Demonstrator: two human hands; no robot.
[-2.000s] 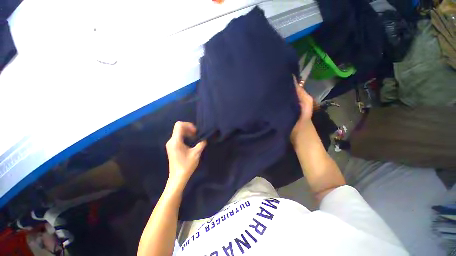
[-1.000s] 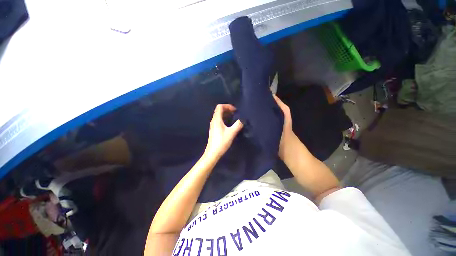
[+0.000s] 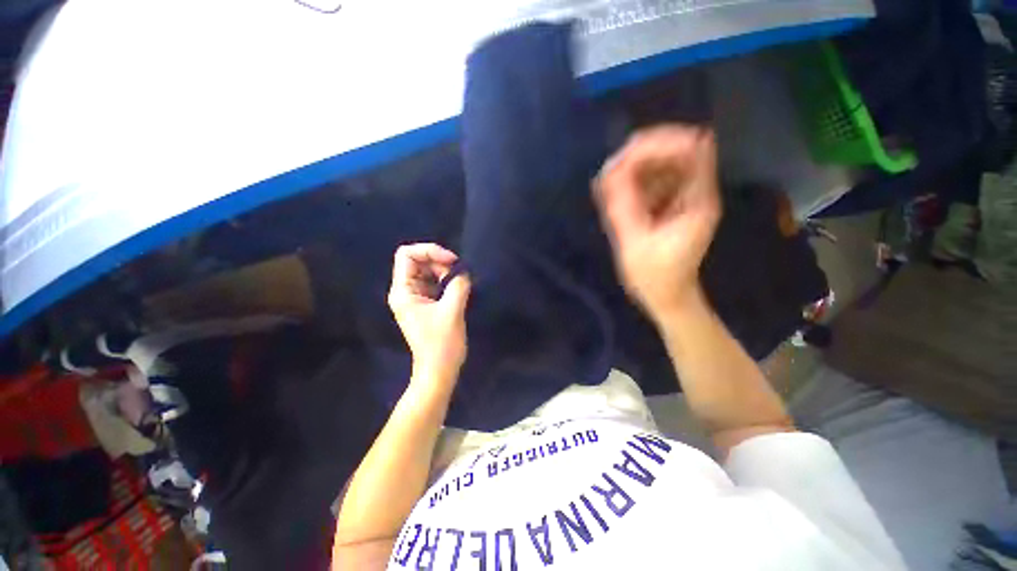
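Observation:
A navy garment (image 3: 519, 145) lies across the lap, its folded upper end resting over the edge of the white table (image 3: 279, 100). My left hand (image 3: 429, 296) pinches a small piece of the garment's left edge between thumb and fingers. My right hand (image 3: 664, 212) is raised over the right side of the garment, apart from the left hand. It is blurred, with fingers curled towards the thumb. No snips blades show clearly, and I cannot tell what is inside the curled fingers.
The table's blue edge strip (image 3: 335, 167) crosses above the lap. A green plastic basket (image 3: 853, 123) is at upper right. A red lattice crate (image 3: 123, 535) with dark cloth is at lower left. Brown cloth (image 3: 926, 346) lies at right. A brown flat piece (image 3: 240, 290) is under the table.
The garment, narrow a second ago, is spread wider. My left hand has moved left with its edge. My right hand has come off the cloth and up; the blades seen earlier no longer show.

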